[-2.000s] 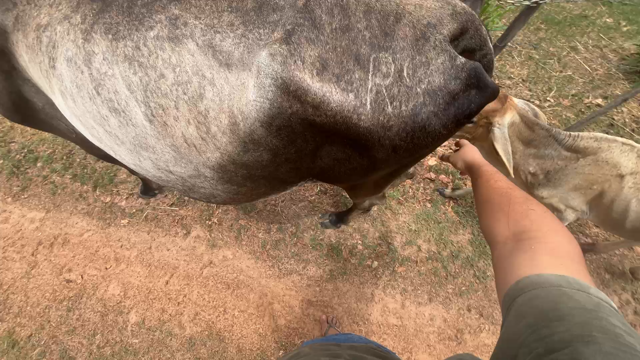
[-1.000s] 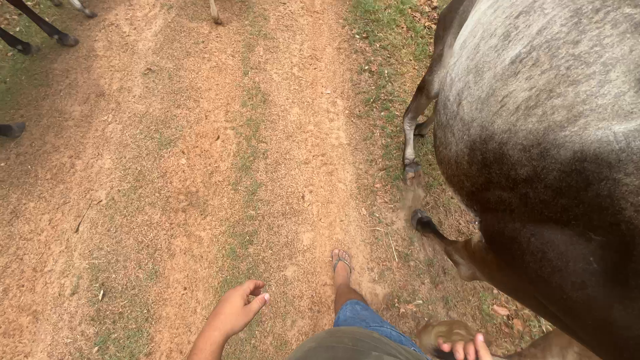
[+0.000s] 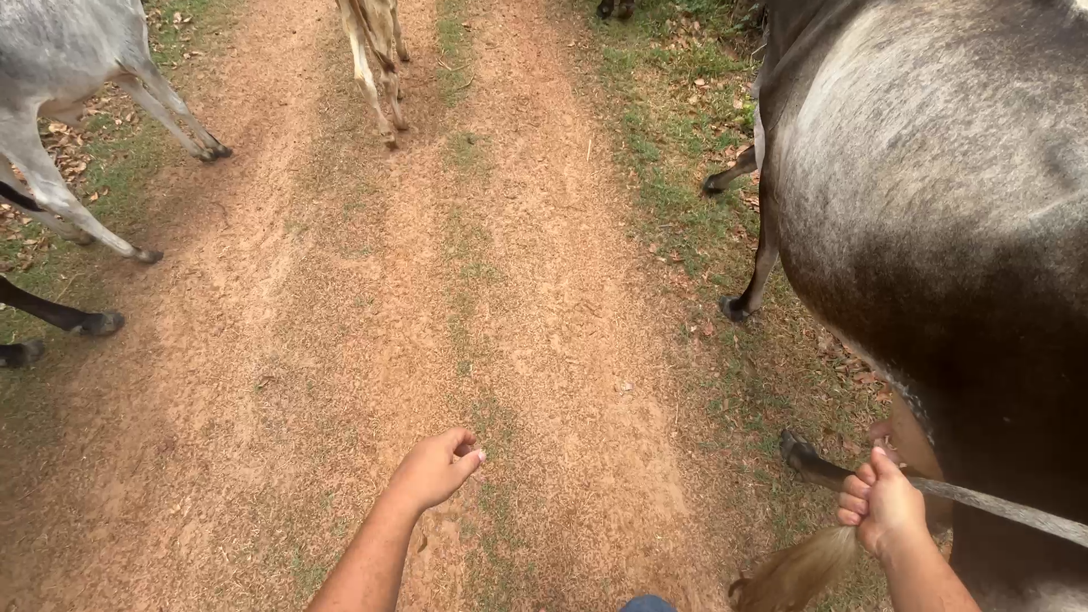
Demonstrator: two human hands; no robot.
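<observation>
My right hand is closed around the tail of a large grey and dark brown cow at the right. The tail runs from the right edge into my fist, and its pale brown tuft hangs out below my fingers. Low in the middle, my left hand is held over the dirt track, empty, its fingers loosely curled and the thumb apart from them. Behind my right hand, part of the udder and a hind leg of the cow show.
A reddish dirt track runs up the view between grassy, leaf-strewn edges. A pale grey cow stands at the upper left, above dark hooves of another animal. The legs of a tan animal show at the top.
My right hand now grips the tail; one second ago its fingers showed near the bottom edge. The view has swung left from the calf and cow's rump to the track, bringing more cattle in.
</observation>
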